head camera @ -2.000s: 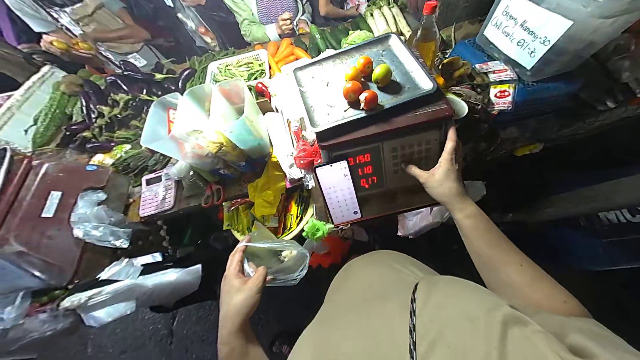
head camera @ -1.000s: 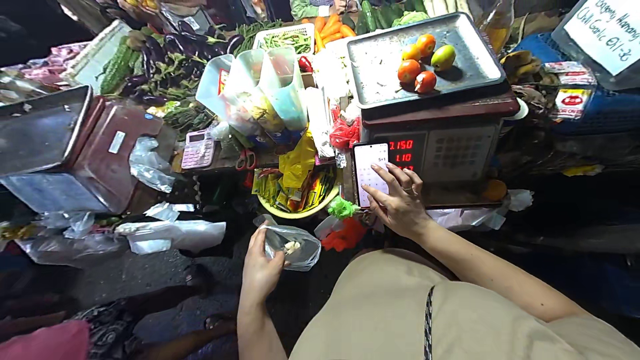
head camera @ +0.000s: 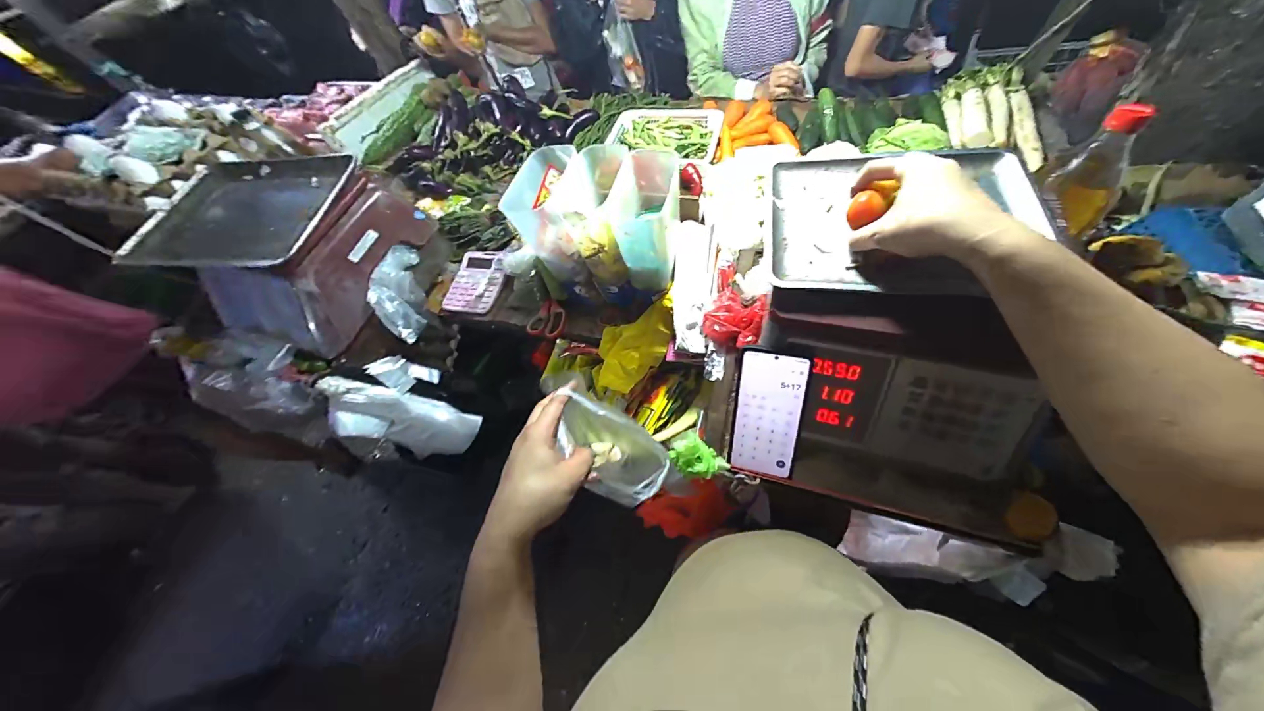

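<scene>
My left hand grips a clear plastic bag by its edge; pale pieces lie inside it. My right hand is closed around tomatoes over the metal pan of a digital scale. How many tomatoes it holds is hidden by the fingers. Red digits are lit on the scale's display. A smartphone showing a calculator leans against the scale's front, left of the digits.
A second scale stands at the left, near a pink calculator and scissors. Plastic containers stand mid-table. Behind are eggplants, carrots and radishes. An oil bottle is right of the pan. People stand across the stall.
My right hand has moved from the phone up to the pan and taken hold of tomatoes that lay there. My left hand keeps the bag. The digits on the scale have changed.
</scene>
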